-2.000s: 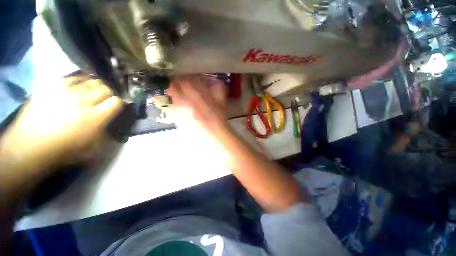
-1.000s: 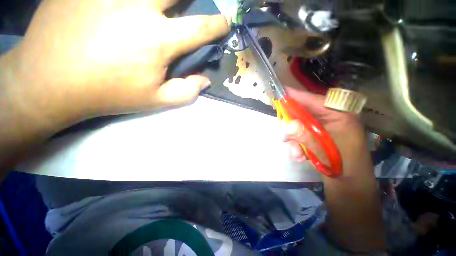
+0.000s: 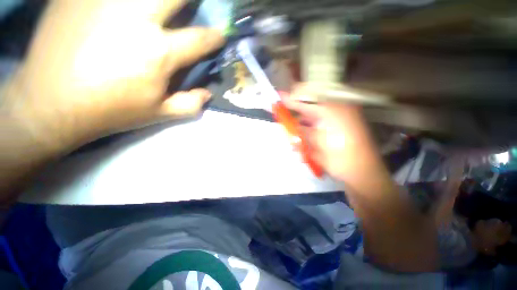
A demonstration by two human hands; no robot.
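Observation:
The scissors (image 3: 295,133) are in my right hand (image 3: 331,133), with the red handle low and the blades pointing up and left to the needle area (image 3: 241,48). The blades are blurred, so I cannot tell whether they are apart. My left hand (image 3: 113,68) is large and overexposed at the left, with thumb and forefinger around a fold of dark cloth (image 3: 195,73). The cloth lies along the machine bed (image 3: 249,93), and part of it is hidden under my left hand.
The sewing machine head (image 3: 431,68) fills the upper right, blurred, with a pale ribbed knob (image 3: 324,54). The white table edge (image 3: 187,164) runs in front of my lap. Blue material (image 3: 34,241) is at lower left. Another person's arm (image 3: 450,195) is at far right.
The scissors lay on the table at first; my right hand then took them up to the needle area. Since then the scissors and right hand show farther left, and the handle looks narrower.

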